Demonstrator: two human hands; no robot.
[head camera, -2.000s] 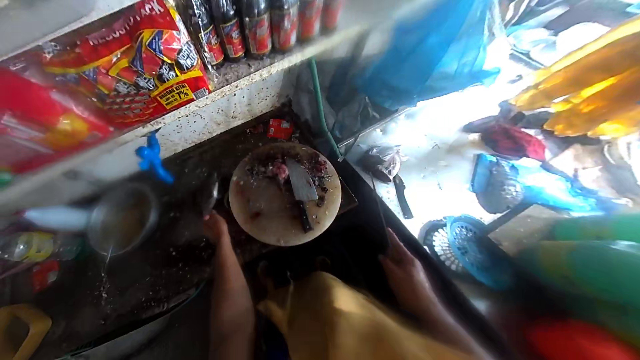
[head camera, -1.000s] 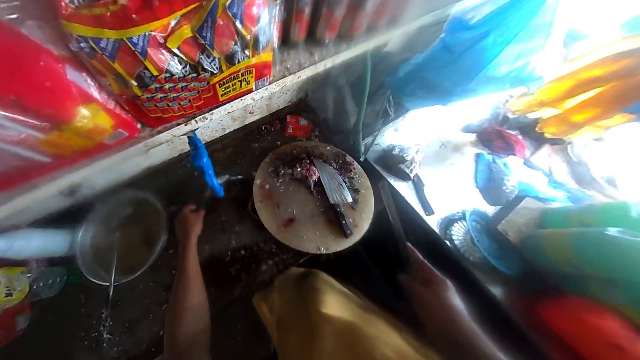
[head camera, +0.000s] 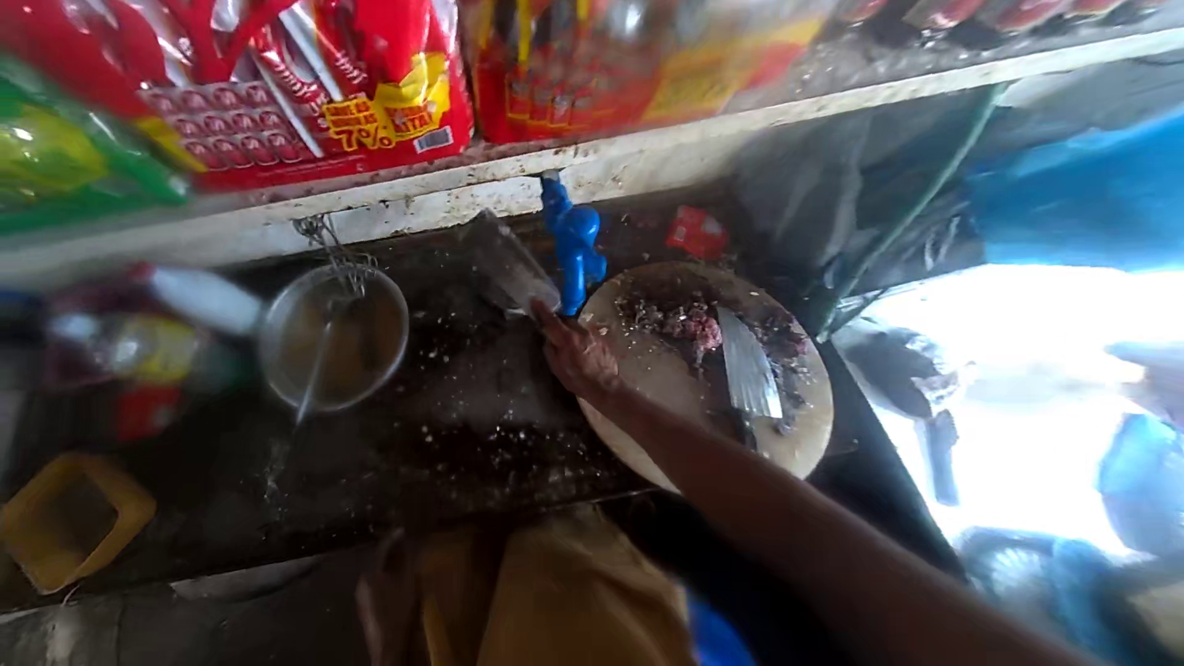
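My right hand (head camera: 581, 359) reaches across the round wooden chopping board (head camera: 647, 444) and grips a broad-bladed cleaver (head camera: 509, 264), whose blade points up and left over the dark counter. Dark and pink minced meat (head camera: 689, 324) lies on the board. A second knife, a broad-bladed kitchen knife (head camera: 749, 365), rests on the board, its handle partly behind my forearm. Just above my right hand hangs a blue plastic thing (head camera: 575, 242), apparently a knotted bag. My left hand (head camera: 377, 592) is a blur low at the counter's front edge; its fingers cannot be made out.
A round bowl (head camera: 398, 361) with brownish liquid and a utensil stands left on the counter (head camera: 462, 462). A yellow frame-like plastic thing (head camera: 139, 504) lies far left. Wire hangs from the shelf edge (head camera: 647, 153), which carries red product packs. Another knife (head camera: 942, 458) lies right, on the bright surface.
My right hand has moved left from beside the board's right side, over the board. My left hand has drawn back from the counter toward my body. The view has turned left.
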